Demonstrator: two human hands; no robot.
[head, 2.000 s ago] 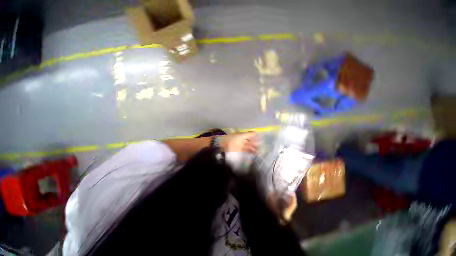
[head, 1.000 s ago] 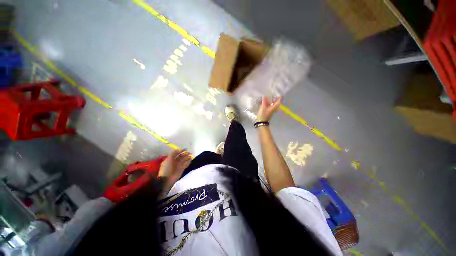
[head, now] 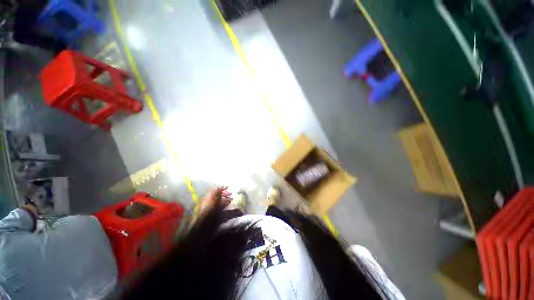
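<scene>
An open brown cardboard box (head: 339,181) stands on the floor ahead and a little right of my feet, its flaps spread. A pale, shiny thing (head: 311,174) lies inside it; its details are blurred. My left hand (head: 216,198) is low in front of me, left of my shoes, small and blurred. Its fingers look a little apart and I see nothing in it. My right hand is out of view; only a white sleeve shows at the lower right.
Red stools (head: 137,217) stand on the left, with a person in a pale top (head: 64,258) beside the nearer one. Blue stools (head: 375,67) stand farther off. A green bench (head: 410,64) curves along the right, with cardboard beneath and red ribbed bins (head: 509,252) at the lower right.
The clear tray has left my right hand, and that hand has gone out of view. A pale thing now shows inside the box. The view has turned and moved, bringing the bench in.
</scene>
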